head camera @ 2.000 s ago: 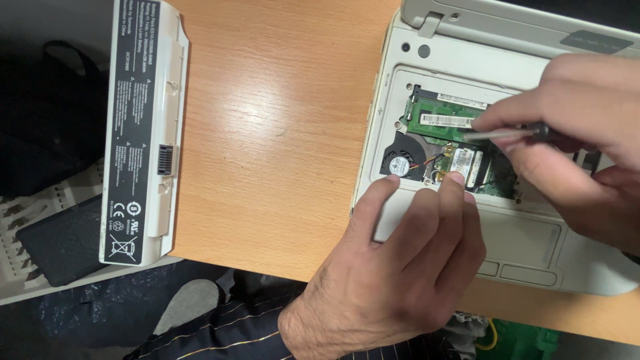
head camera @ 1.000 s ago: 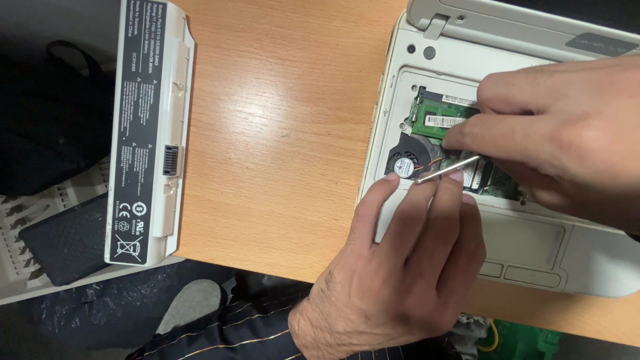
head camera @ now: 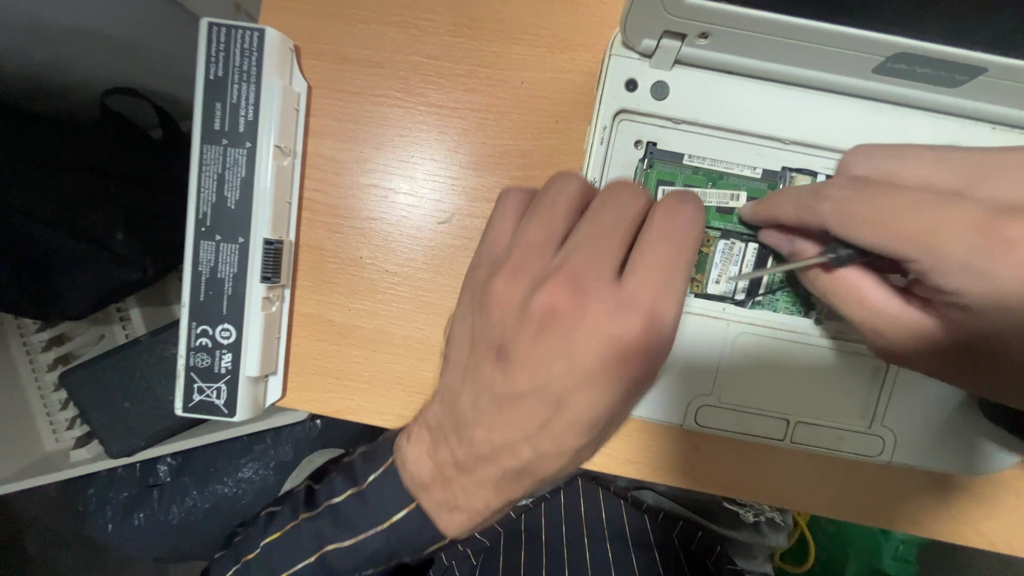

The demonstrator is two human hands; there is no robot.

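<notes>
A white laptop (head camera: 680, 384) lies with an opening in its palm rest that bares a green memory module (head camera: 688, 180) and a small wireless card (head camera: 728, 268). My right hand (head camera: 920, 248) grips a thin screwdriver (head camera: 800, 264), whose metal shaft points left over the card. My left hand (head camera: 572, 320) reaches over the left part of the opening, its fingertips near the memory module and hiding the fan area. Whether those fingers hold anything cannot be seen. A white and black battery pack (head camera: 232, 216) lies at the left of the wooden table.
The laptop's raised screen (head camera: 920, 68) borders the top right. Beyond the table (head camera: 368, 200), at left, are a black bag (head camera: 72, 184), a light plastic rack (head camera: 88, 352) and a dark flat box (head camera: 128, 392). Green material (head camera: 856, 552) shows below the table edge.
My left hand has moved up from the lower edge of the opening and now covers the fan. The screwdriver shaft, earlier near the fan, is now over the wireless card.
</notes>
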